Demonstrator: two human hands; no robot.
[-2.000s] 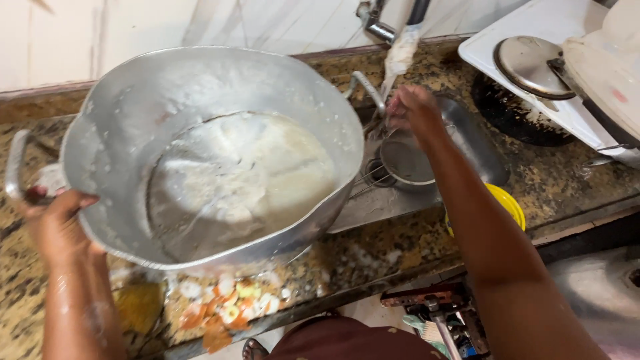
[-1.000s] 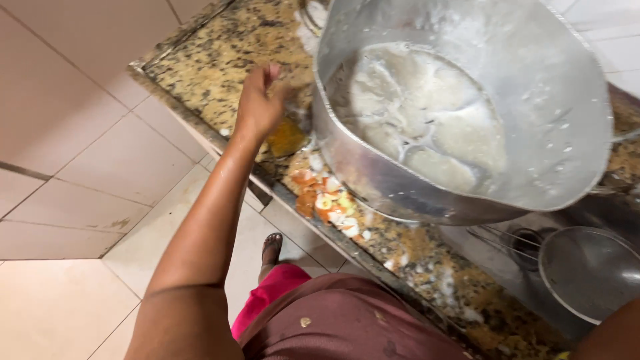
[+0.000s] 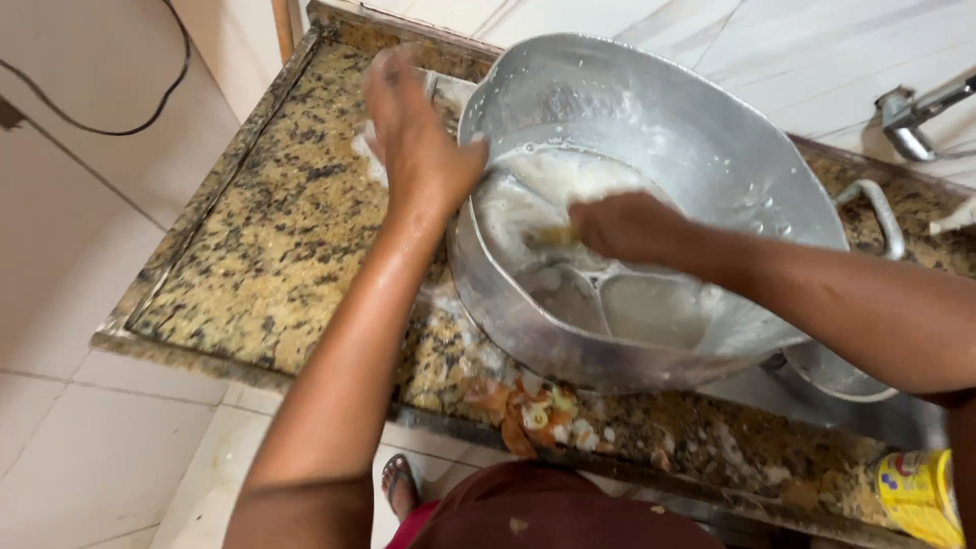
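A large dented aluminium pot [image 3: 640,137] with soapy, cloudy water in its bottom stands on the granite counter, partly over the sink. Inside it, my right hand [image 3: 633,229] grips a yellowish sponge [image 3: 553,235], blurred, against the wet interior. At the pot's left rim is my left hand [image 3: 427,145], its fingers spread and thumb at the rim; motion blur hides whether the palm presses on the metal. The pot's right loop handle [image 3: 877,217] shows; the left one is mostly behind my left hand.
Food peelings [image 3: 537,412] and suds lie on the granite counter [image 3: 274,229] along its front edge. A yellow can [image 3: 919,492] stands at the lower right. Beneath my right forearm, a smaller metal pan [image 3: 839,377] sits in the steel sink. A chrome tap [image 3: 907,126] juts from the tiled wall.
My left hand has moved from over the counter to the pot's left rim. My right hand, by the smaller pan two seconds ago, is now inside the large pot with the sponge. The view has shifted.
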